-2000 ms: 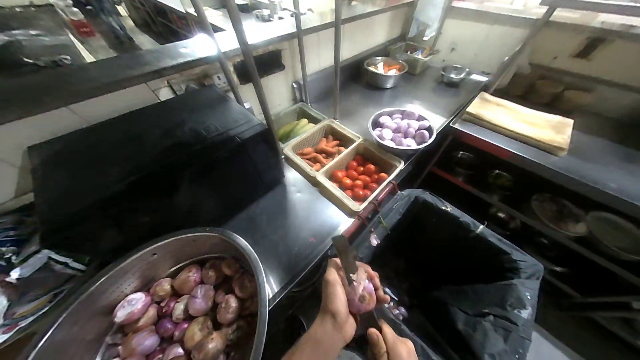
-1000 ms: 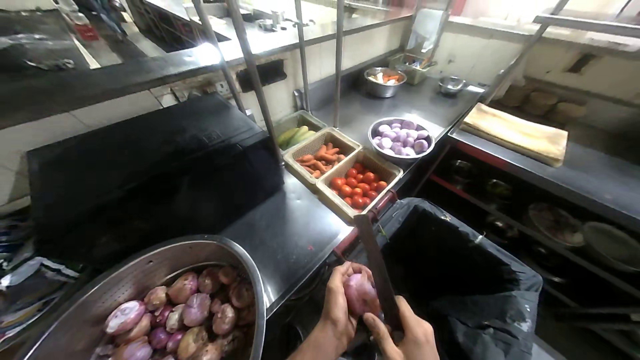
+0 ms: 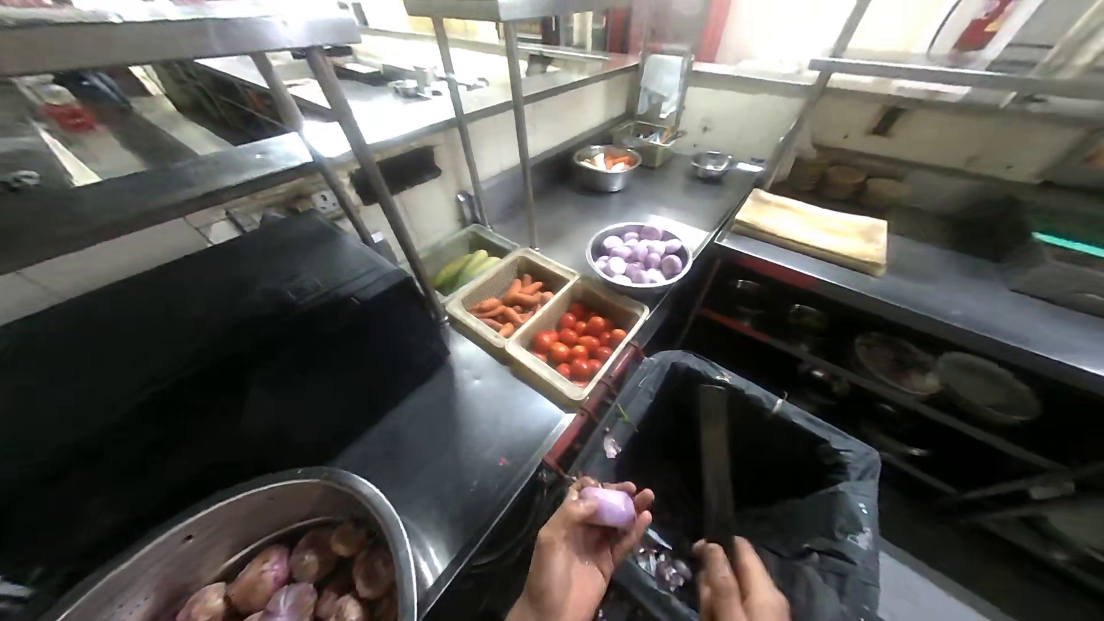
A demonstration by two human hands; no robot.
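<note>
My left hand is closed around a peeled pale-purple onion, at the near left edge of a bin lined with a black plastic bag. My right hand grips a knife, its broad dark blade pointing away over the bin and apart from the onion. Onion peelings lie inside the bin's near side. At the lower left, a large metal pot holds unpeeled onions. Farther back, a steel bowl of peeled onions rests on the counter.
Plastic baskets of tomatoes, carrots and green vegetables stand on the steel counter. A large black box-like object is at left. A folded cloth lies on the right counter, above shelves with dishes.
The onion in my left hand now shows a smooth peeled surface. My right hand has moved right with the knife, away from the onion. The view has shifted.
</note>
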